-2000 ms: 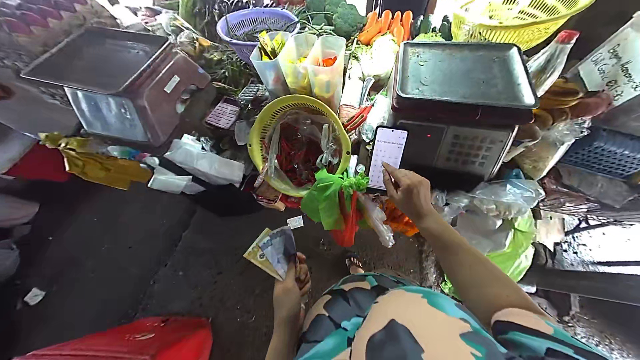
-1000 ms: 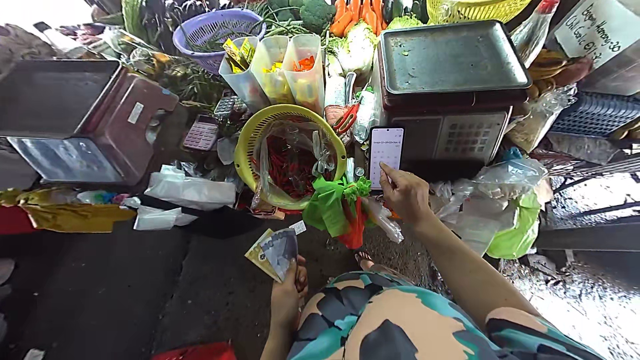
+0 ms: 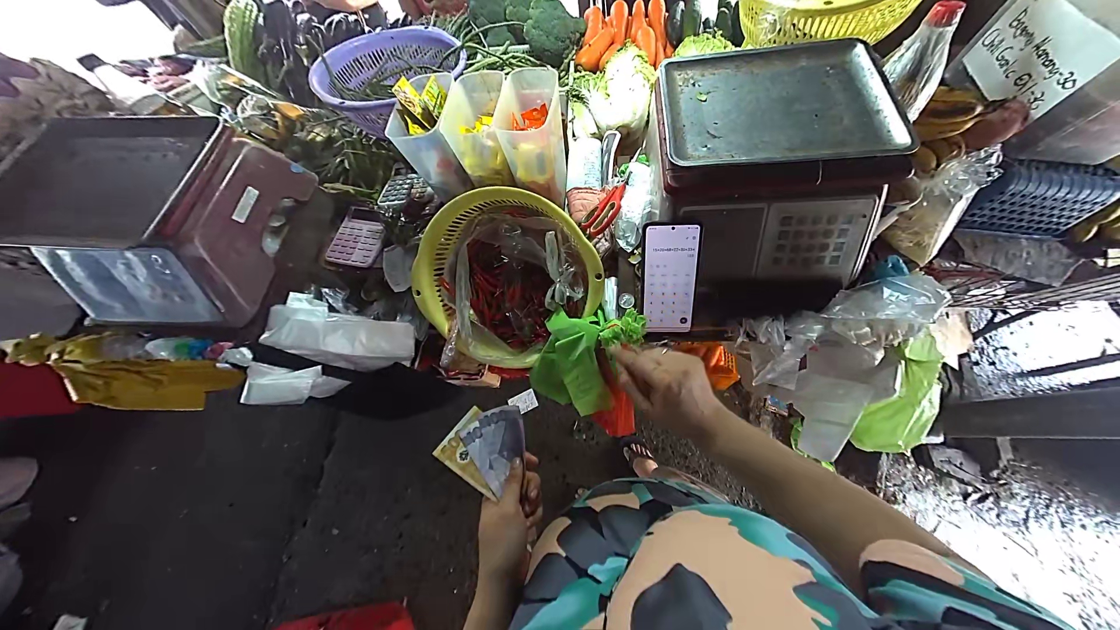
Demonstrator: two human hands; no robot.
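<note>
Folded banknotes [image 3: 486, 451] are held in my left hand [image 3: 516, 503], low in front of the stall. My right hand [image 3: 669, 385] is at the green plastic bag [image 3: 573, 363] and the leafy greens [image 3: 623, 327] by the basket's edge; whether its fingers grip them I cannot tell. Just above that hand a smartphone [image 3: 671, 276] with a calculator on its screen leans upright against the weighing scale [image 3: 770, 236]. The yellow plastic basket [image 3: 424, 271] holds red chillies [image 3: 507, 289] in clear plastic.
A second scale [image 3: 236, 219] stands at left, near a pink calculator [image 3: 356, 238]. Behind the basket are tall plastic containers [image 3: 529, 131], red-handled scissors [image 3: 604, 210], a purple basket [image 3: 385, 70] and carrots [image 3: 623, 31]. Plastic bags [image 3: 884, 341] hang along the stall edge at right.
My right hand has moved from the phone's screen down and left to the greens and green bag. My left hand still holds the banknotes.
</note>
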